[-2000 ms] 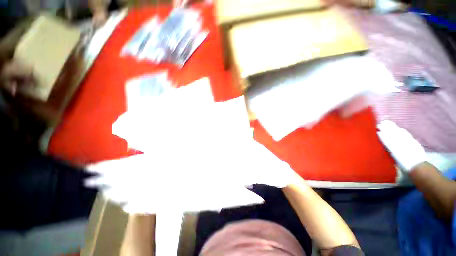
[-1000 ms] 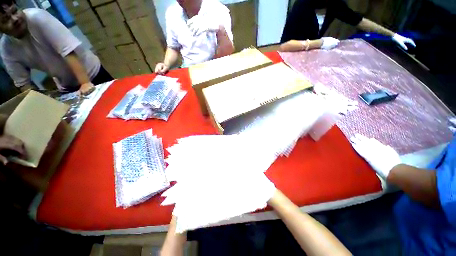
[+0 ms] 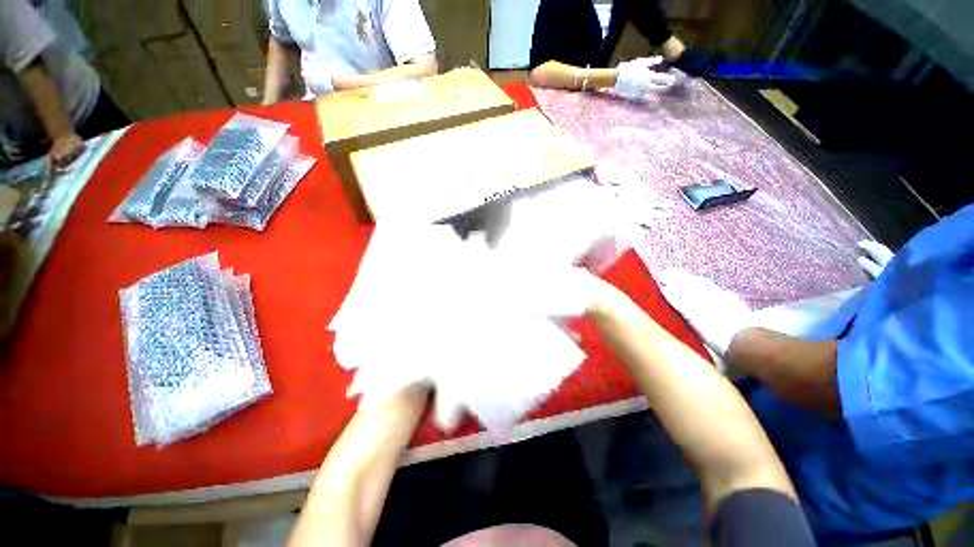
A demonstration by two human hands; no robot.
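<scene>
A fanned stack of white bubble bags (image 3: 459, 321), overexposed, lies in front of the supply carton (image 3: 470, 166), its far end at the carton's open mouth. My left hand (image 3: 408, 400) is bare and grips the stack's near left edge, with its fingers partly hidden by the bags. My right hand (image 3: 571, 291) looks white-gloved and is on the stack's right side; its outline blends into the bags, and it seems to hold them.
Bagged parts lie in one pile (image 3: 192, 347) at left and another (image 3: 219, 176) behind it on the red table (image 3: 310, 427). A second carton (image 3: 411, 105) stands behind the first. A small dark piece (image 3: 716, 194) lies on pink wrap (image 3: 769, 240). A blue-sleeved person is close at right.
The bag stack and both my hands have moved from low near the table's front edge up to the supply carton's mouth. The view has shifted right.
</scene>
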